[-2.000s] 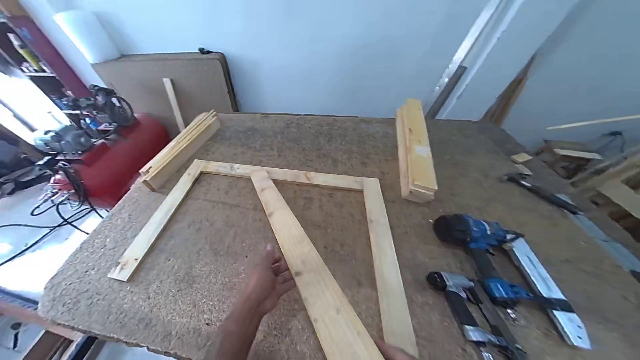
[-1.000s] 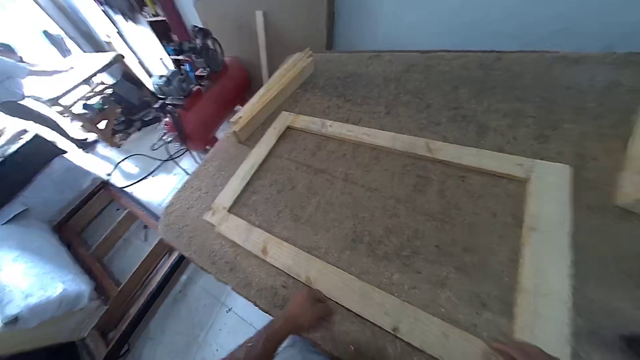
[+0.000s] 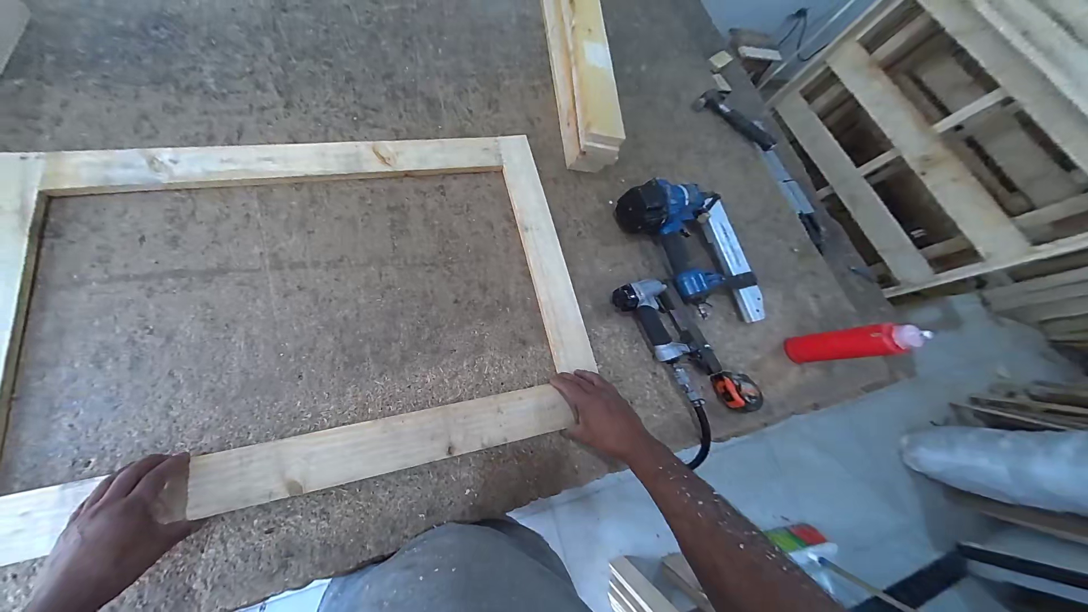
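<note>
Pale wooden boards lie as a rectangular frame on the workbench. My left hand [image 3: 123, 527] rests over the near board [image 3: 365, 446] at the lower left, fingers curled on it. At the board's right end, my right hand [image 3: 599, 414] grips it beside the foot of the right side board [image 3: 548, 255]. The far board [image 3: 272, 166] meets that side board at its top corner; the left side board [image 3: 17, 255] is cut off by the view's edge. Right of the frame lie a blue and black pneumatic nailer [image 3: 680, 229] and a smaller grey and black one [image 3: 653, 319] with a hose.
A stack of wooden strips [image 3: 586, 85] lies beyond the frame. To the right are a hammer [image 3: 735, 119], a red bottle [image 3: 850, 342] and an orange and black tape measure [image 3: 737, 392]. Slatted wooden frames [image 3: 935, 153] stand past the bench's right edge [image 3: 858, 263].
The diagonal board of two seconds ago lies along the frame's near side by one second ago. The view has since swung right, and both hands are on the near board.
</note>
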